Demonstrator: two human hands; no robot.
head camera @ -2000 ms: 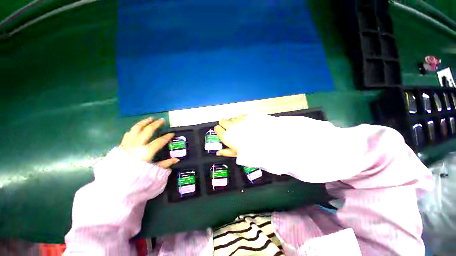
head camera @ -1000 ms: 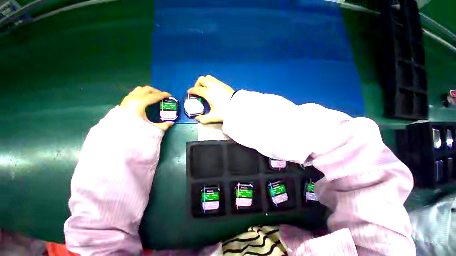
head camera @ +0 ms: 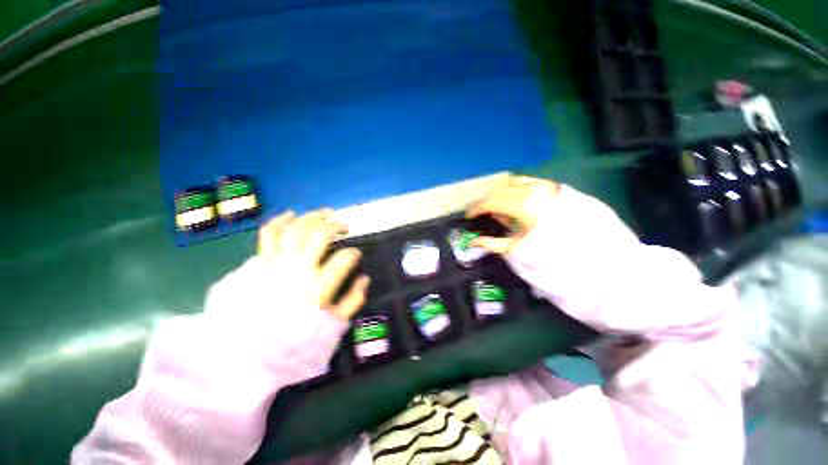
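Observation:
Two lit watch bodies lie side by side on the near left corner of the blue mat. The black tray lies nearer to me and holds several lit watch bodies in its pockets. My left hand is over the tray's upper left end, fingers apart and bent, with no watch body visible in it. It hides part of the tray. My right hand has its thumb and fingers at the edge of an upper-row watch body. My right sleeve hides the tray's right end. The picture is blurred.
A pale strip lies between mat and tray. A black tray with empty pockets stands at the back right. Another tray of dark watch bodies is at the right, with a pink object and a white card behind it.
Both hands have left the two watch bodies, which now lie on the mat, and moved back to the tray. The right hand has taken hold of another watch body. The view has shifted.

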